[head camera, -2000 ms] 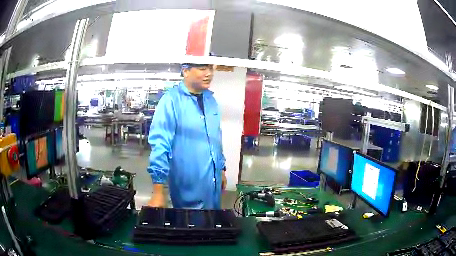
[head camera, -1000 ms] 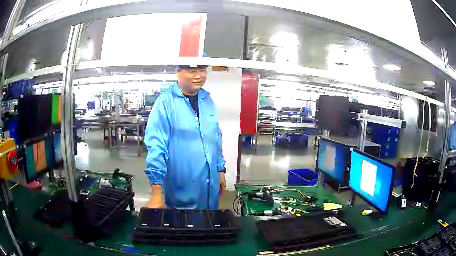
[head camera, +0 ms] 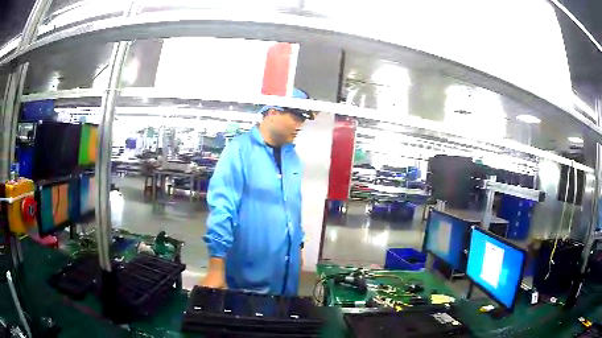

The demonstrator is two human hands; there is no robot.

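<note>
Neither my left hand nor my right hand is in the picture. Nearest in front of me on the green bench is a stack of black trays [head camera: 254,321], cut off by the lower edge. Dark flat units with small pale labels lie in the top tray. Another black tray [head camera: 402,325] lies to its right, with a pale-labelled piece [head camera: 445,318] at its right end. A person in a light blue smock [head camera: 257,211] stands across the bench, one hand [head camera: 214,276] at the stack's back left edge.
Two monitors [head camera: 495,267] stand at right. Tangled cables and green boards [head camera: 376,287] lie behind the right tray. Ribbed black trays [head camera: 146,284] sit by the left metal upright [head camera: 105,171]. A red button on a yellow box [head camera: 28,210] is at far left. A blue bin [head camera: 405,258] is behind.
The view has shifted, so the bench sits lower and slightly further right in the picture. The person's head has turned towards the right and down. Their hand remains at the stack.
</note>
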